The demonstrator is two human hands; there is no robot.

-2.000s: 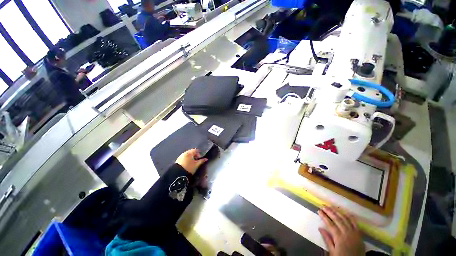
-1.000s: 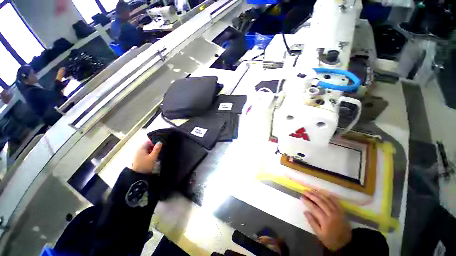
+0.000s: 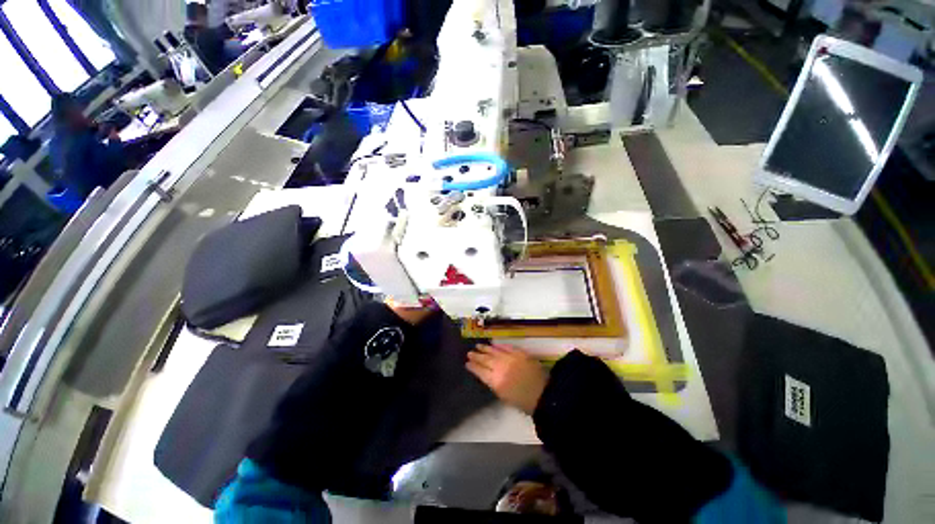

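A dark fabric panel (image 3: 453, 374) lies in front of the machine head, beside the amber clamp frame (image 3: 612, 297). My left hand (image 3: 412, 312) is at the panel's far side, by the machine head; its fingers are mostly hidden, so its grip cannot be told. My right hand (image 3: 510, 375) lies with fingers spread at the panel's right edge, in front of the frame. A pale sheet (image 3: 549, 295) shows in the frame's window. Yellow tape (image 3: 644, 317) runs round the frame's outer side.
The white machine head (image 3: 446, 256) stands over the frame's left part. A puffy dark stack (image 3: 246, 261), a labelled dark piece (image 3: 321, 315) and a large dark panel (image 3: 210, 425) lie left. Right are a labelled panel (image 3: 820, 415), snips (image 3: 730, 230) and a tablet-like screen (image 3: 841, 123).
My left hand has moved right from the left pile to the machine head, and a dark panel now lies by the frame. The view has turned right, showing the screen and labelled panel.
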